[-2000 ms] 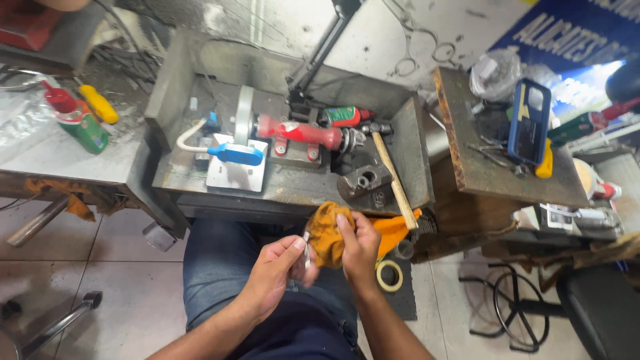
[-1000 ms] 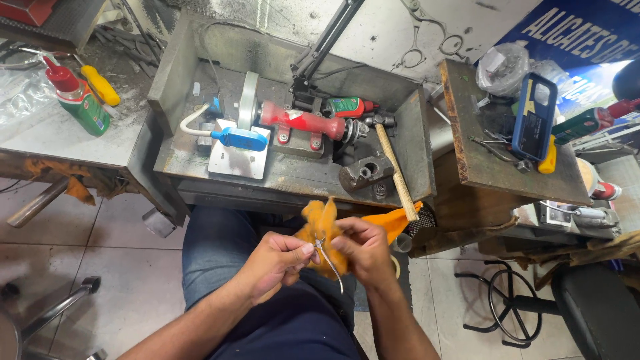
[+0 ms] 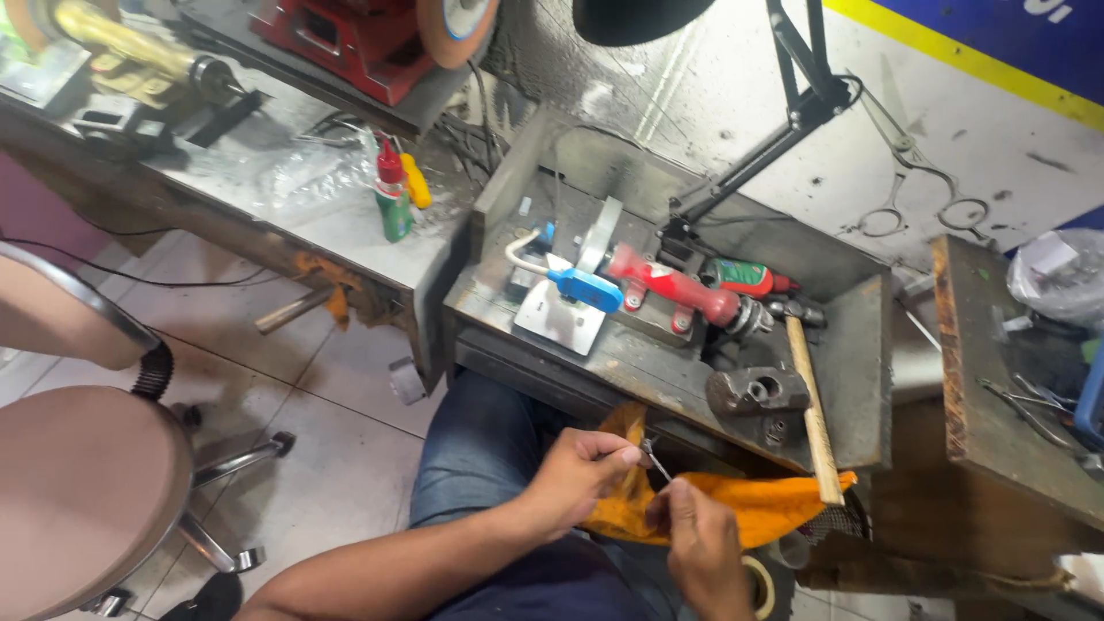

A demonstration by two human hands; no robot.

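Observation:
A thin, shiny metal piece (image 3: 658, 462) spans the gap between my two hands in the head view; its kind is too small to tell. My left hand (image 3: 582, 474) pinches its upper end between thumb and fingertips. The fingertips of my right hand (image 3: 700, 535) are closed at its lower end. An orange cloth (image 3: 759, 507) lies below and behind the hands, across my lap, and part of it is hidden by them. Above the hands, the grey workbench tray (image 3: 604, 375) holds a red bench motor (image 3: 677, 289) with a grinding wheel.
A wooden-handled hammer (image 3: 811, 405) leans over the tray's front edge beside a steel block (image 3: 755, 390). A blue-handled tool (image 3: 586, 289), a green bottle (image 3: 743, 277) and a lamp arm (image 3: 742, 177) stand in or above the tray. A chair (image 3: 95, 500) is at left.
The orange cloth was bunched up in my hands; now it hangs below them, and the thin metal piece is stretched between my fingertips. The view has swung to the left.

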